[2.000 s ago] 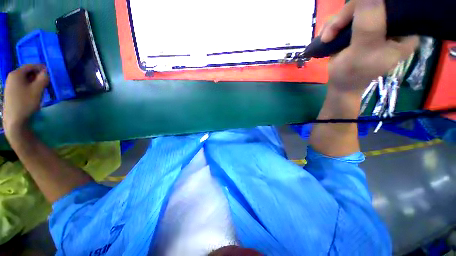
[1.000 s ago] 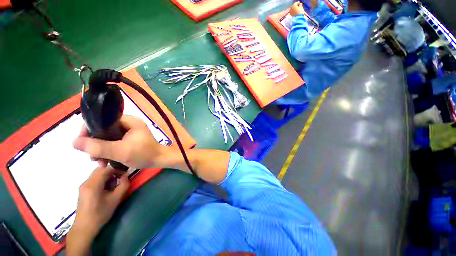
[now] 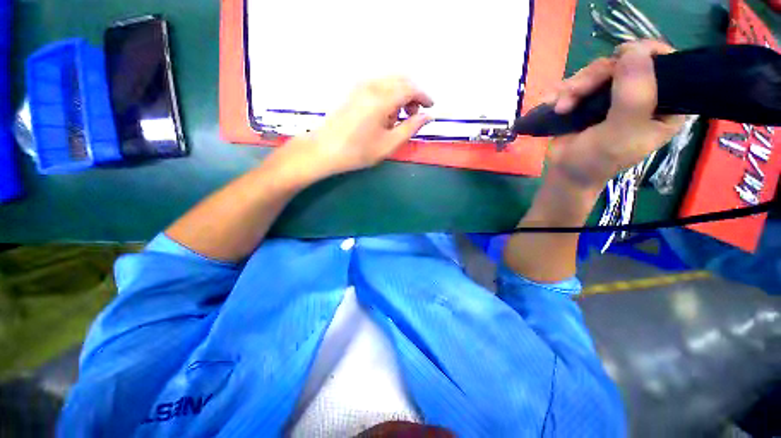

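My right hand grips a black electric screwdriver, held sideways. Its tip is at the near right corner of a bright white display panel with a thin dark frame, at a small metal bracket. The panel lies on an orange-red pad. My left hand is over the panel's near edge, thumb and forefinger curled towards each other with a gap. A tiny part between these fingertips cannot be made out.
A blue parts bin and a black phone-like slab lie at the left. At the right are white strip cables and a second orange-red board with small parts. A black cord crosses near the bench edge.
The view swung right, then returned to the panel. Compared with the oldest frame, my left hand has moved from the blue bin to the panel's near edge. My right hand still holds the screwdriver.
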